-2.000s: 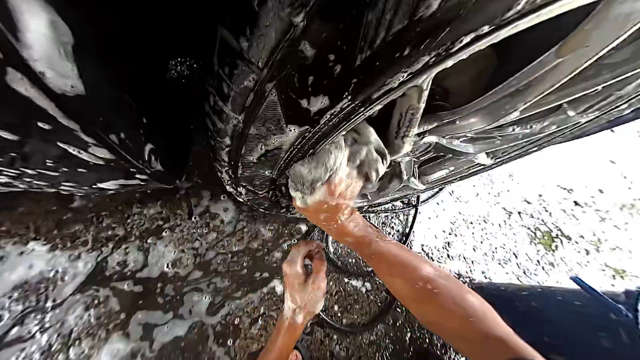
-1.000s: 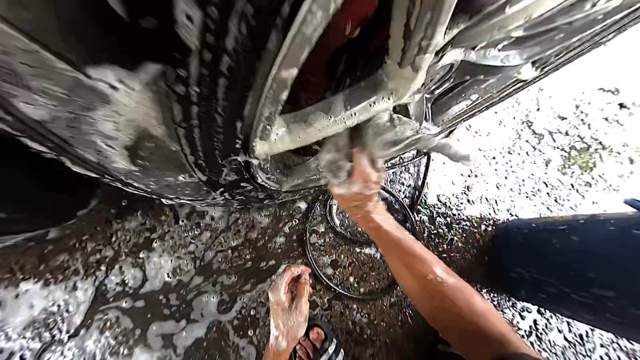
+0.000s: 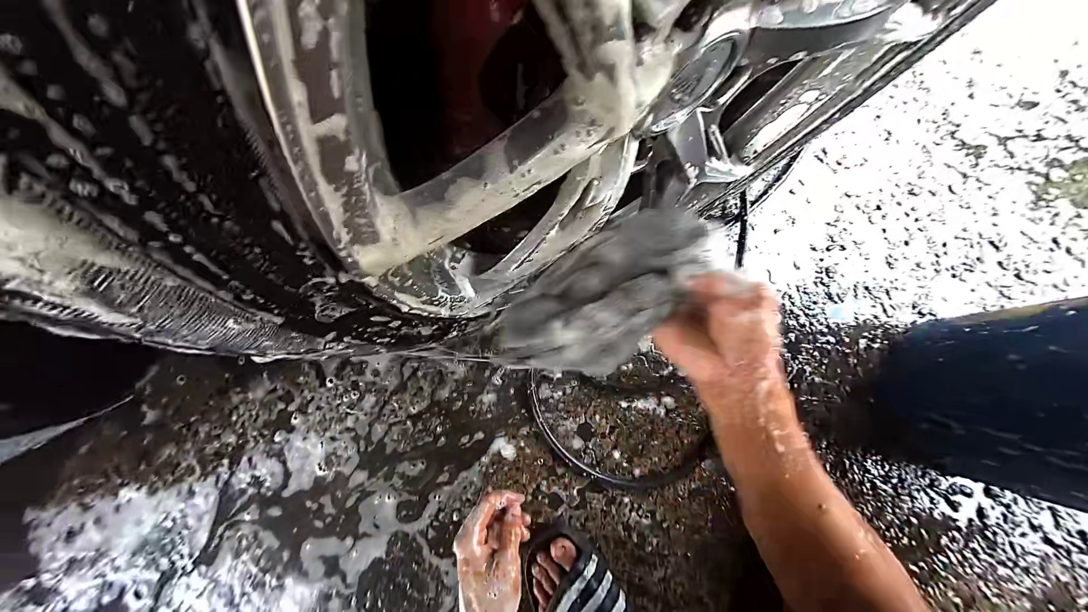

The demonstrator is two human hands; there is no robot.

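Note:
My right hand (image 3: 722,327) grips a wet grey cloth (image 3: 608,293), blurred by motion, just below and in front of the spokes of a soapy alloy wheel (image 3: 501,174). Foam coats the wheel's spokes and rim. Around the rim, at the left, lies the black tyre (image 3: 170,161), streaked with suds. Low in the view hangs my left hand (image 3: 493,544), wet, its fingers loosely curled with nothing seen in them, beside a foot in a striped sandal (image 3: 586,586). The cloth hides part of the wheel's lower edge.
A thin black hose (image 3: 586,467) lies coiled on the wet, foamy ground (image 3: 340,476) below the wheel. A dark blue trouser leg or similar fabric (image 3: 994,399) comes in from the right. Bright, speckled ground spreads at the upper right.
My right hand and the cloth have come away from among the spokes to below the wheel's edge. My left hand stays low. The wheel now fills more of the view.

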